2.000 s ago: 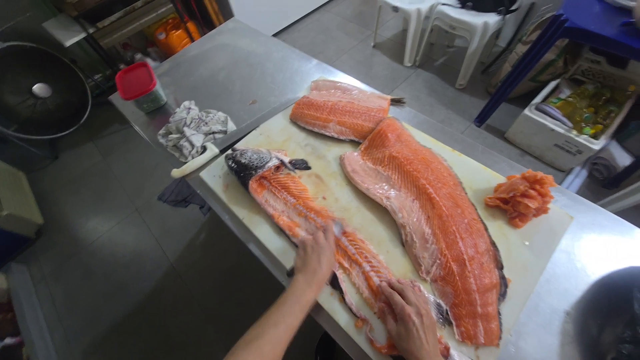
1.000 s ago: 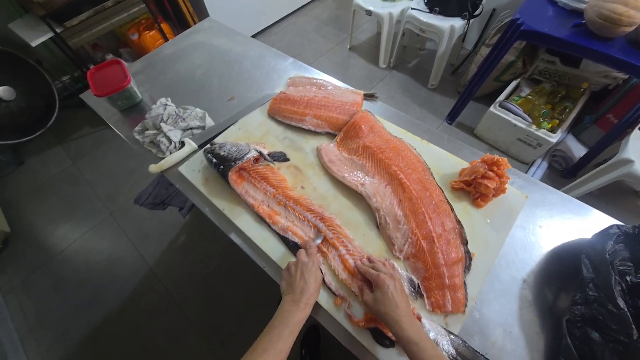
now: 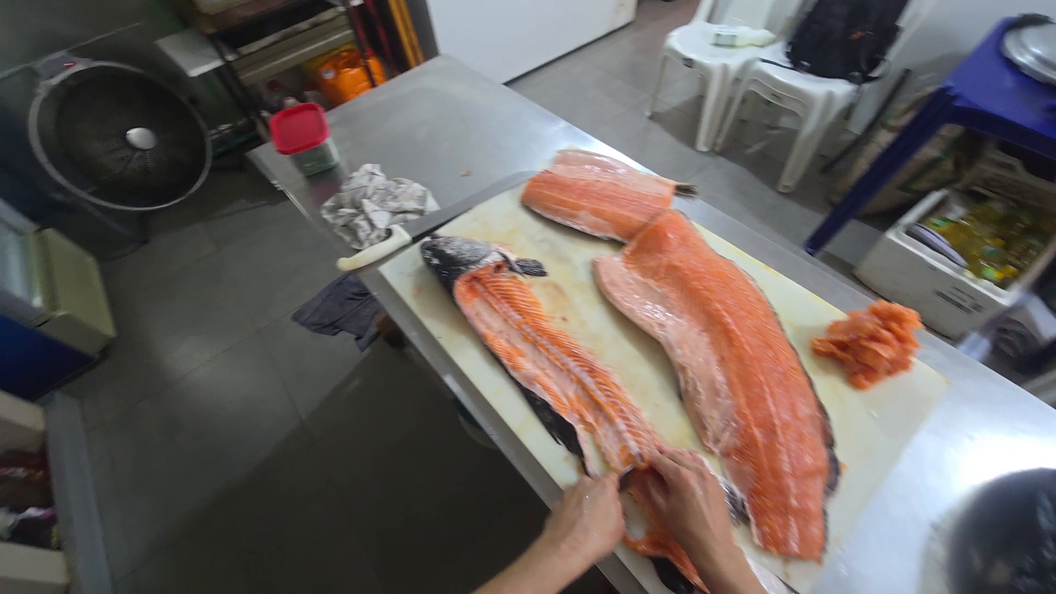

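Observation:
A filleted salmon carcass (image 3: 549, 346), head and backbone attached, lies lengthwise along the near-left side of the white cutting board (image 3: 577, 285). My left hand (image 3: 587, 516) is curled at its left edge, low in view; whatever may be inside the fingers is hidden. Close beside it, my right hand (image 3: 685, 495) grips the lower part of the carcass with bent fingers. To the right lies a large salmon fillet (image 3: 734, 355), and above it a shorter tail piece (image 3: 598, 194). A heap of salmon scraps (image 3: 870, 342) sits at the board's right.
A knife with a white handle (image 3: 375, 250) lies along the board's far-left edge, beside a crumpled cloth (image 3: 375, 202). A red-lidded container (image 3: 304, 139) stands on the steel table (image 3: 445, 115). A black plastic bag (image 3: 1006, 532) is at the lower right.
Both hands have moved down the carcass, away from its head. The small metal tool tip seen at my left hand earlier no longer shows. The view has shifted.

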